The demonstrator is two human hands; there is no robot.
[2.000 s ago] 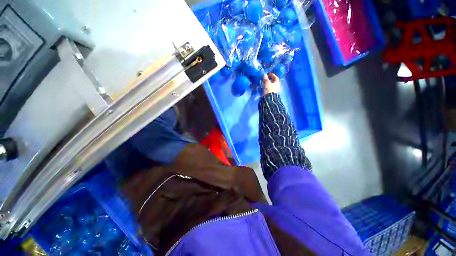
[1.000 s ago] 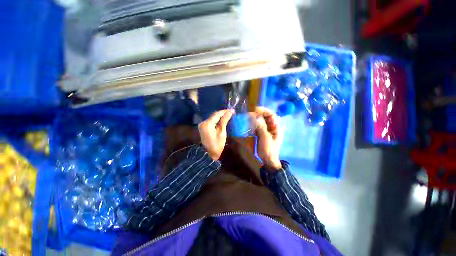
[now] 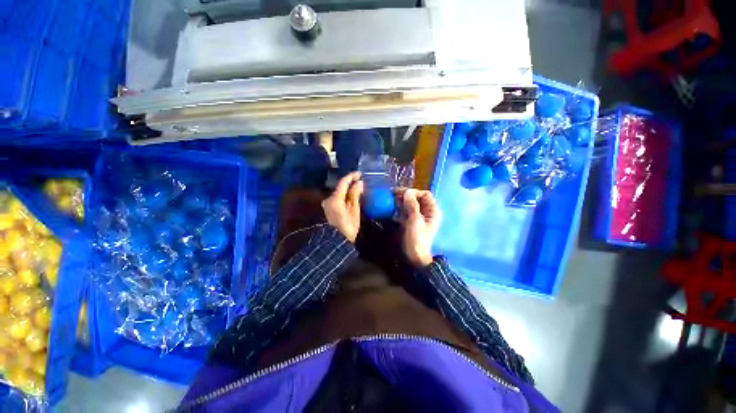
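Note:
A blue ball (image 3: 379, 202) sits in a clear plastic bag (image 3: 376, 168) in front of my lap, the loose end pointing away from me. My left hand (image 3: 345, 208) pinches the bag's left side. My right hand (image 3: 420, 223) holds its right side. The heat sealer (image 3: 355, 42) stands just beyond, its long sealing bar (image 3: 323, 106) facing me; the bag is below the bar and apart from it. The light blue crate (image 3: 500, 242) at the right holds several bagged blue balls at its far end.
A darker blue crate (image 3: 241, 234) full of bagged blue balls is at the left. Yellow balls (image 3: 24, 294) fill a crate at far left. A crate of pink items (image 3: 634, 181) and red stools (image 3: 704, 278) are at the right. Blue crates (image 3: 56, 64) are stacked at the upper left.
My right hand has come from the right crate to my lap, and both hands now hold a bagged ball. My view has turned to face the sealer squarely. The bag's loose end now shows flatter.

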